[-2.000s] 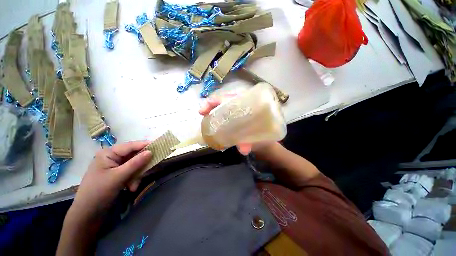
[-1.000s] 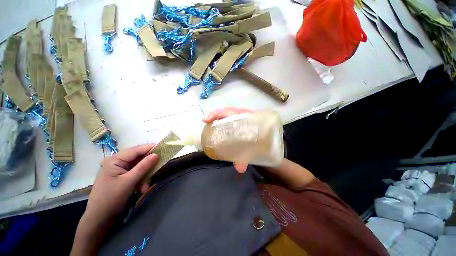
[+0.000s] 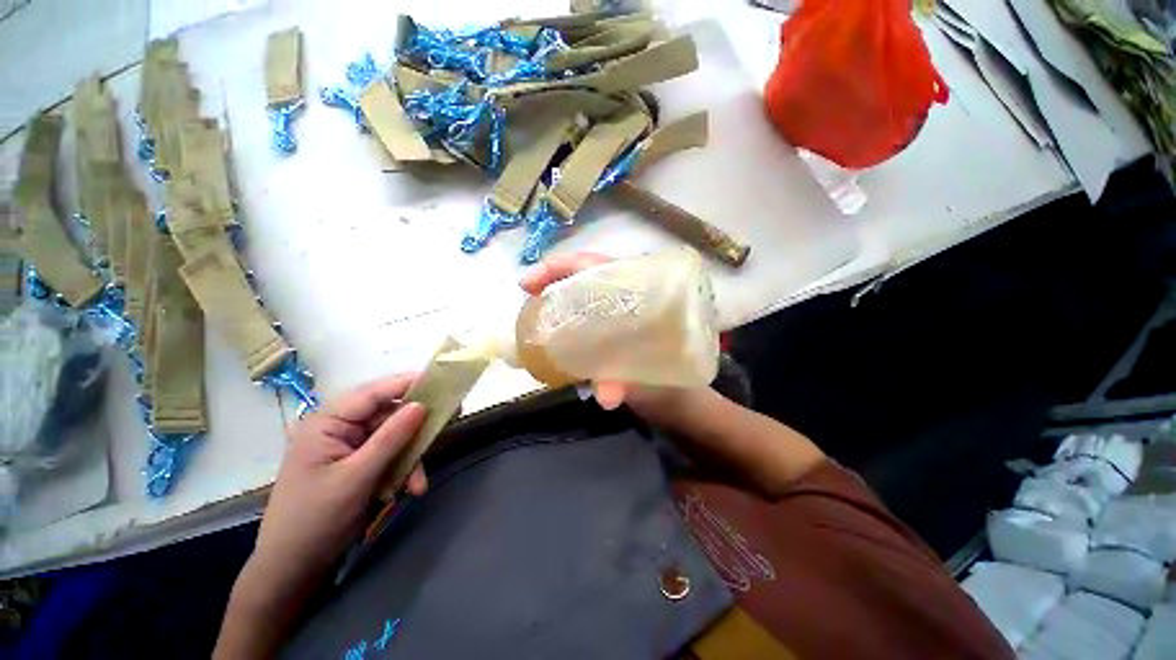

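My left hand (image 3: pixel 355 451) pinches a tan strap tab (image 3: pixel 445 393) between thumb and fingers, near the table's front edge. The tab's free end points up and right. My right hand (image 3: pixel 600 277) grips a translucent cream-amber glue bottle (image 3: pixel 626 322), tilted on its side. Its pale nozzle (image 3: pixel 488 351) is at the tab's free end; whether it touches cannot be told. A pile of tan tabs (image 3: pixel 535 168) with blue-wrapped ends lies beyond the bottle. Overlapping rows of tabs (image 3: pixel 174 335) lie at the left. A single tab (image 3: pixel 285 71) lies between rows and pile.
A brown handle (image 3: pixel 684 226) sticks out from under the pile. A red plastic bag (image 3: pixel 855 84) stands to its right. A clear plastic bag (image 3: pixel 45 380) is at the left edge. Grey-white sheets (image 3: pixel 1032 90) and yellow-green strips (image 3: pixel 1116 58) are at far right. White bundles (image 3: pixel 1051 522) lie below the table.
My left hand has moved slightly right and down with its tab, whose face is now turned at a steeper angle. The bottle first dropped, then rose a little, and its nozzle stays by the tab.
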